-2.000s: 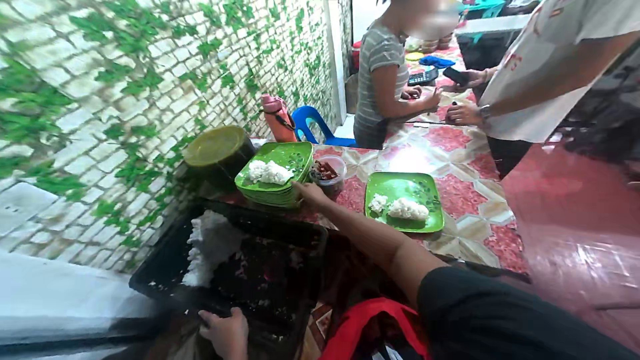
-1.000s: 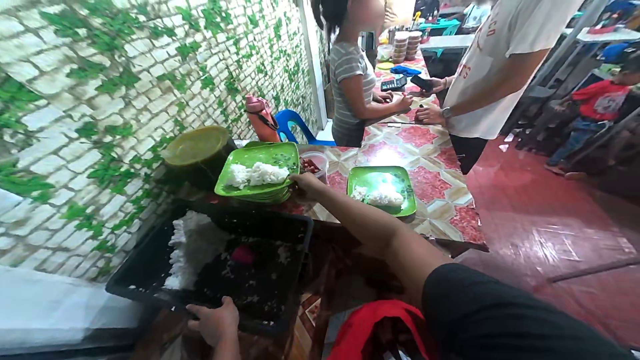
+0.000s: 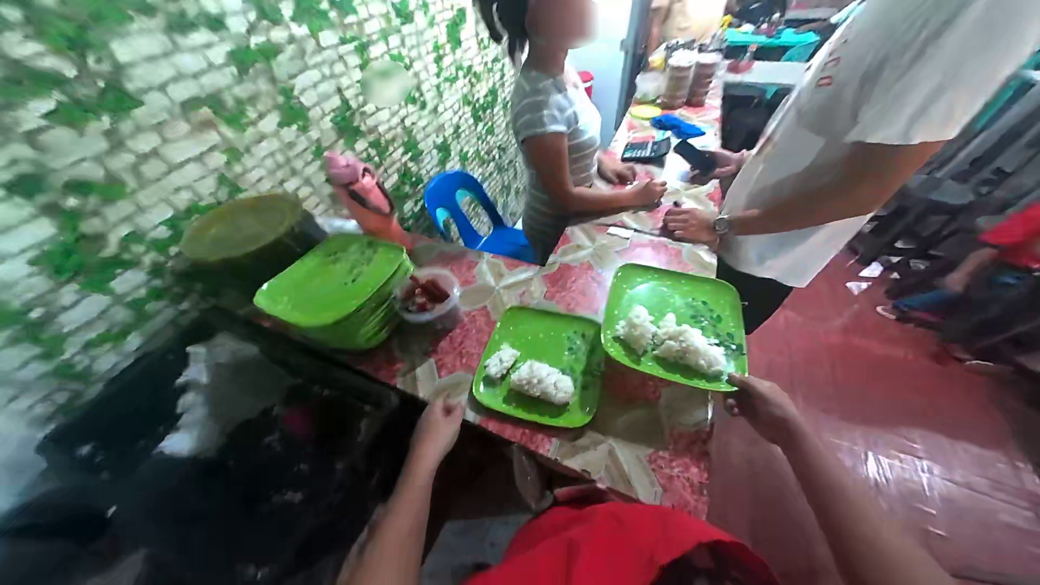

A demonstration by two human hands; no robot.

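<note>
My right hand (image 3: 762, 406) grips the lower right corner of a green square plate (image 3: 674, 292) bearing two portions of white rice (image 3: 691, 345). That plate is at the table's right side, its left edge close against or over a second green plate (image 3: 536, 325) with rice. Left of the second plate, my left hand (image 3: 441, 418) is at the table's near edge with fingers curled; nothing shows clearly in it. A stack of green plates (image 3: 333, 284) stands further left, beside a clear tub with red items (image 3: 426, 294). A large black tub (image 3: 244, 455) holding white rice (image 3: 207, 398) lies at the lower left.
A round lidded container (image 3: 244, 231) and a pink bottle (image 3: 370, 199) stand by the wall. Behind the patterned table (image 3: 569, 276) is a blue plastic chair (image 3: 471, 215). Two people stand at the table's far side, near a calculator (image 3: 646, 150); one holds a phone (image 3: 695, 157).
The rice-bearing plate my right hand held at the stack is gone from there, and two rice plates now stand at the right. My left hand has moved from the black tub to the table edge.
</note>
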